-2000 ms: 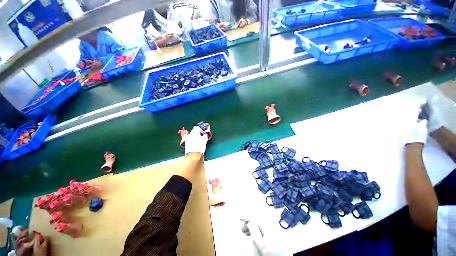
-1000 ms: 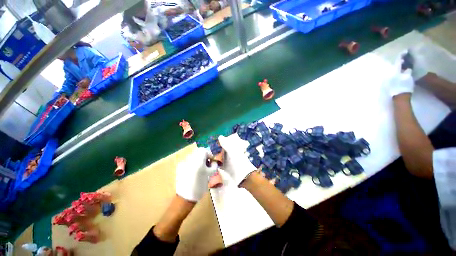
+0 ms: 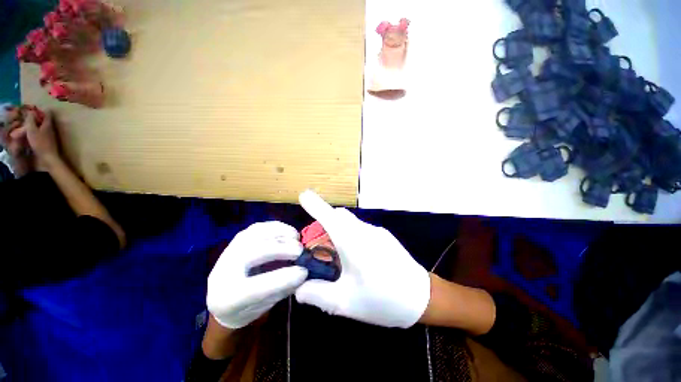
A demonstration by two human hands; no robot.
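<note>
My left hand [image 3: 254, 274], in a white glove, pinches a dark looped part [image 3: 319, 264] between thumb and finger near my lap. My right hand [image 3: 366, 268], also white-gloved, is closed around a body piece with a red top [image 3: 313, 233]; most of the body is hidden by my fingers. The dark loop lies against the body just below the red top. Another body piece [image 3: 393, 56] lies on the white sheet [image 3: 440, 149] beyond my hands. A heap of dark looped parts [image 3: 575, 104] lies on the sheet at the right.
The tan cardboard [image 3: 224, 97] is at the left. Several red-topped pieces [image 3: 63, 37] and one dark part [image 3: 116, 42] are at its far left. A neighbour's hands [image 3: 30, 130] hold something red at the left edge. A pale sleeve [image 3: 650, 336] shows at the lower right.
The view has tilted down to my lap, and the belt is nearly out of sight. My hands have come back from over the sheets to near my lap, holding the body and dark part.
</note>
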